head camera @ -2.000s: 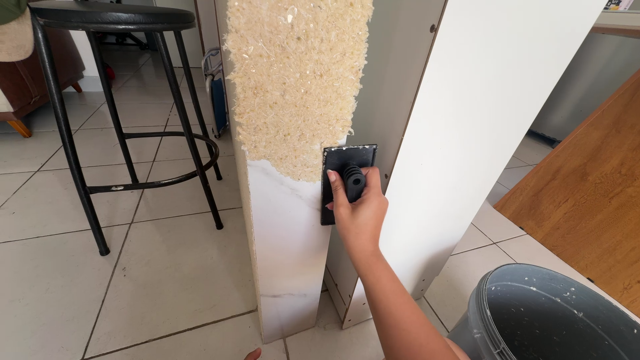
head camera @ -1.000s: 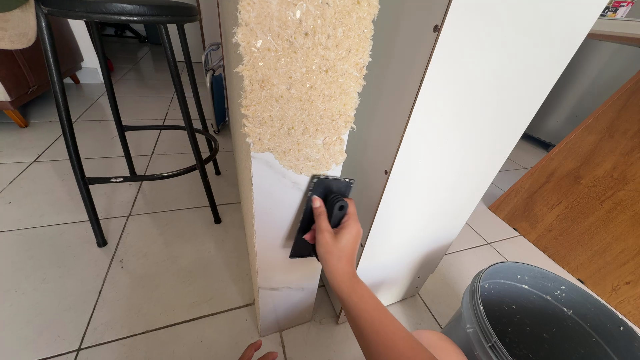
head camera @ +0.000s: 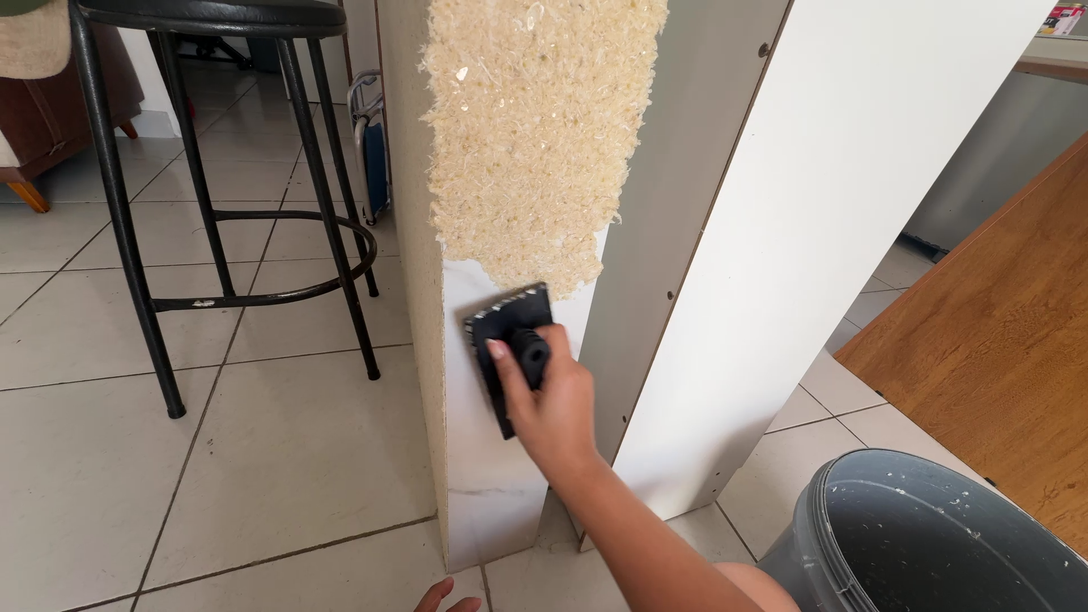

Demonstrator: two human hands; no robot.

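My right hand [head camera: 552,399] grips the handle of a small black plastering float [head camera: 510,327], tilted and held against the white marbled face of a narrow column [head camera: 493,510]. A coarse, cream, fibrous plaster coating [head camera: 535,127] covers the column's upper face and ends in a ragged lower edge, which the float's top edge meets. Pale bits of the coating cling along that edge of the float. Of my left hand [head camera: 446,597] only some fingertips show at the bottom edge, near the column's foot, with nothing seen in them.
Right of the column stands a white panel unit [head camera: 816,170] with screw holes. A grey bucket [head camera: 816,510] with pale specks inside is at the lower right, beside a wood-grain board [head camera: 986,357]. A black metal stool [head camera: 212,17] stands at the left on the tiled floor [head camera: 297,425].
The float in my right hand has gone from the column's right edge, down and left, then up to the coating's lower edge. Fingertips of my left hand show more than two seconds ago.
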